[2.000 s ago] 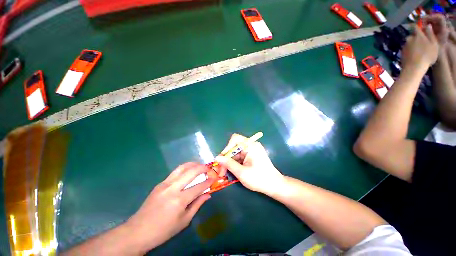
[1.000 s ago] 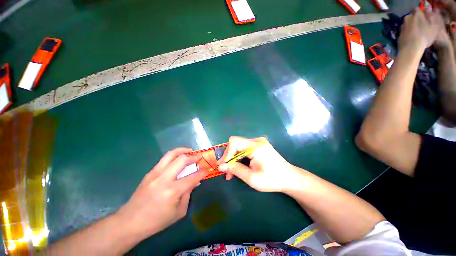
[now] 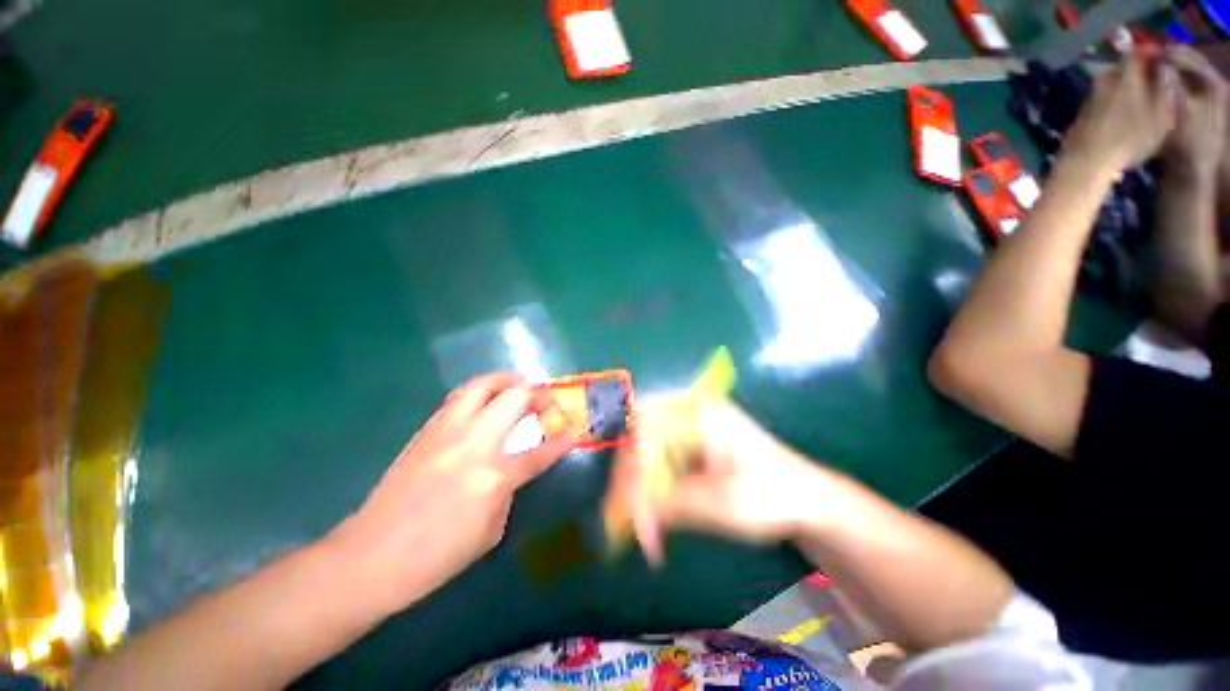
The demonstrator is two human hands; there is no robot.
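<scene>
An orange-red phone housing (image 3: 606, 409) lies at the centre, its dark grey square end to the right and a white area partly under my fingers. My left hand (image 3: 472, 452) grips its left part. My right hand (image 3: 708, 473) is just right of the housing, apart from it and motion-blurred. A yellow slim tool (image 3: 714, 377) shows blurred at the top of my right hand, which holds it. The tool's tip cannot be made out.
Amber tape strips (image 3: 54, 446) lie at left. Clear film (image 3: 479, 348) lies beyond my left hand. A pale strip (image 3: 405, 170) crosses the green surface, with phone housings (image 3: 590, 37) beyond it and more at right. A neighbour's arm (image 3: 1012, 304) and dark parts are at right.
My right hand has moved off the housing, a little right and down, with the tool. The dark end is now uncovered. My left hand still holds the housing. The view has shifted.
</scene>
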